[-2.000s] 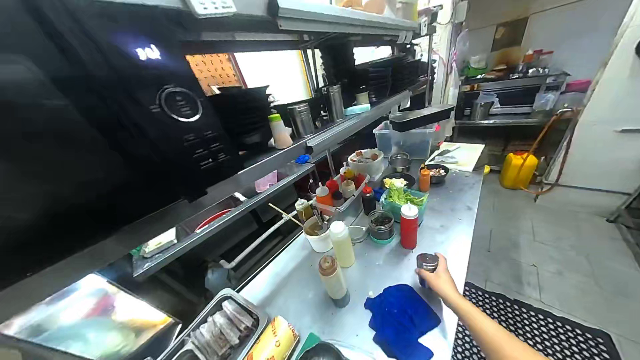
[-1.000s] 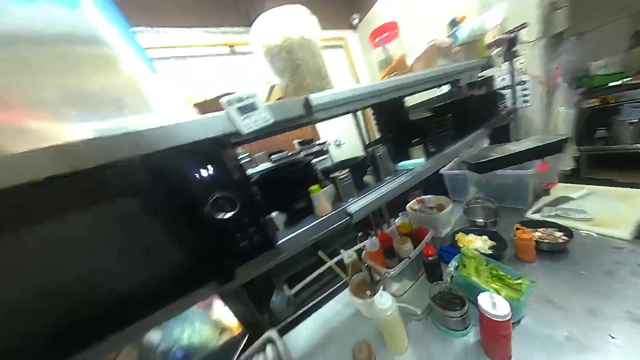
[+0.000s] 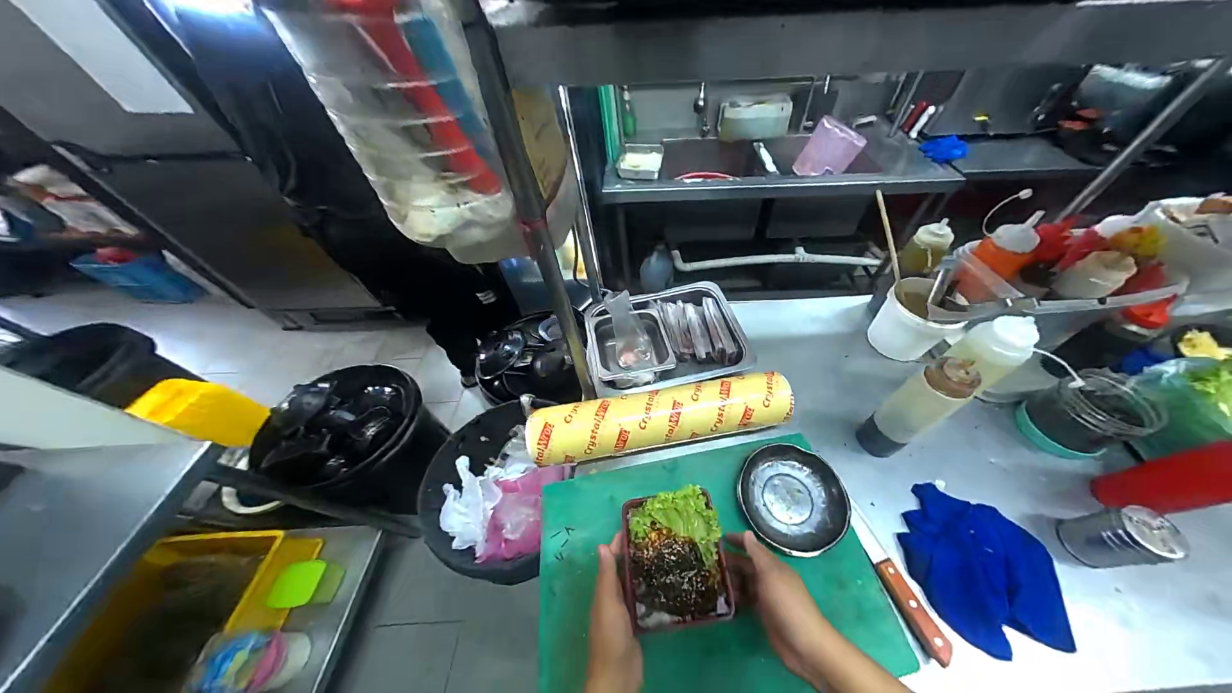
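Observation:
My left hand [image 3: 613,616] and my right hand [image 3: 784,611] hold a dark red rectangular box [image 3: 678,558] from both sides, over a green cutting board [image 3: 587,520]. Lettuce fills the box's far end; dark food sprinkled with sesame seeds covers the near part, with something pale at the near edge. A small dark metal bowl [image 3: 794,499] rests on the board beyond my right hand. Along the board's right edge lies a knife with a wooden handle [image 3: 912,612]. A blue cloth [image 3: 987,568] is to the right of the knife.
A roll of cling wrap [image 3: 664,419] lies behind the board, before a metal tray [image 3: 736,322] of small packets. Squeeze bottles [image 3: 919,404], a shaker [image 3: 1121,536] and a red bottle [image 3: 1169,474] stand right. A lined bin [image 3: 438,481] sits left, and a metal post [image 3: 534,212] rises behind.
The view has swung far to the left and down. Two seconds ago one hand held the shaker beside the blue cloth; now the shaker stands released and both hands hold the box.

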